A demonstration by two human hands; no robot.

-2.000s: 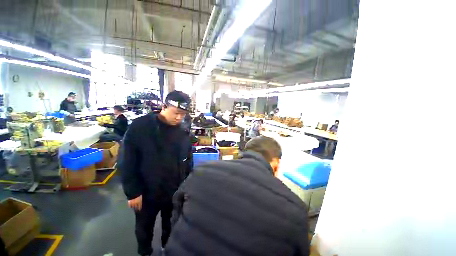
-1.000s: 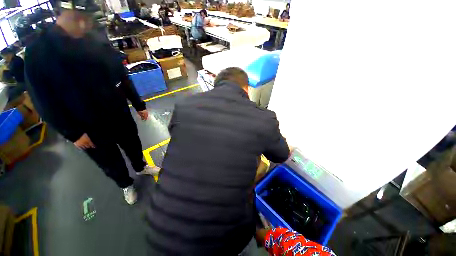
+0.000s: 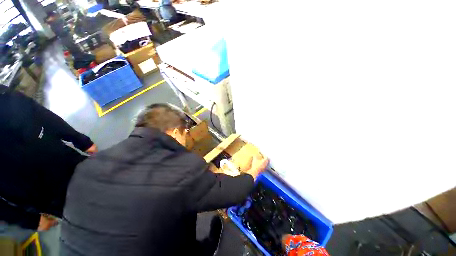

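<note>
A blue plastic tote stands against the white pillar at the lower right. It holds a heap of glossy black strip-like parts. A red patterned sleeve, apparently on my right arm, enters at the bottom edge. My right hand is small and blurred at the tote's near side, over the black parts; its fingers cannot be made out. My left hand is out of the picture. An open brown carton stands beyond the tote, with dark parts and something white inside.
A person in a dark padded jacket bends over the carton, a hand on its flap. Another person in black stands at the left. Another blue tote and a carton stand behind. The white pillar fills the right.
The view has tilted down and turned right. The bending person's hand now shows on the carton flap. The red-sleeved hand has moved from beside the tote to over its contents.
</note>
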